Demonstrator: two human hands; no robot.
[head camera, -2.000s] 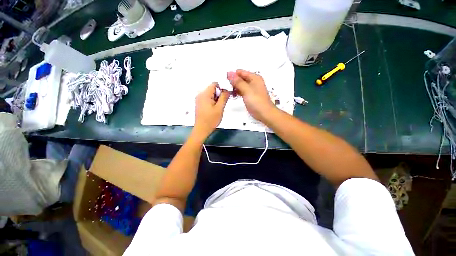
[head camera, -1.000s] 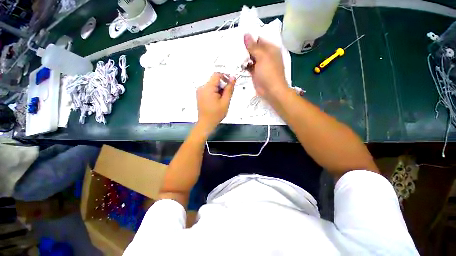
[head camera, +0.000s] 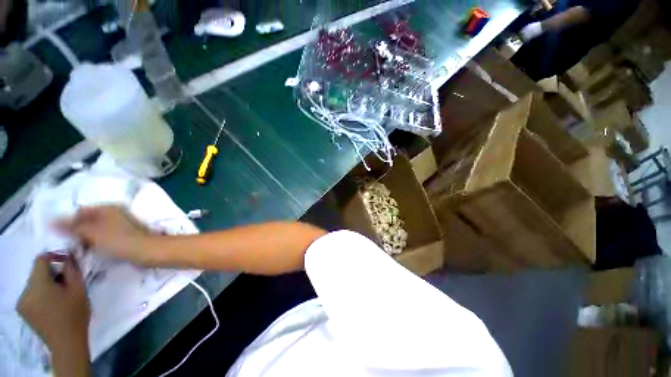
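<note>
My left hand (head camera: 57, 298) is at the far left over the white sheet (head camera: 121, 309), its fingers pinched around a small end of white cable. My right hand (head camera: 110, 234) is just beside it, blurred, over a crumpled white cloth (head camera: 99, 184); its fingertips are too blurred to tell what they hold. A white cable (head camera: 213, 313) hangs in a loop over the bench's front edge. A small white plug (head camera: 197, 213) lies at the sheet's right side.
A translucent bottle (head camera: 118, 118) stands beyond the cloth. A yellow-and-black screwdriver (head camera: 207, 163) lies right of it. A clear bag (head camera: 368, 81) of dark red parts and pale wires overhangs the bench. Cartons (head camera: 515, 184) stand at right; one holds cream parts (head camera: 384, 217). Another person's arm (head camera: 563, 20) shows top right.
The view has swung to the right, so the hands and sheet now lie at the far left and the cable bundles are out of view. More cartons and another person have come into view.
</note>
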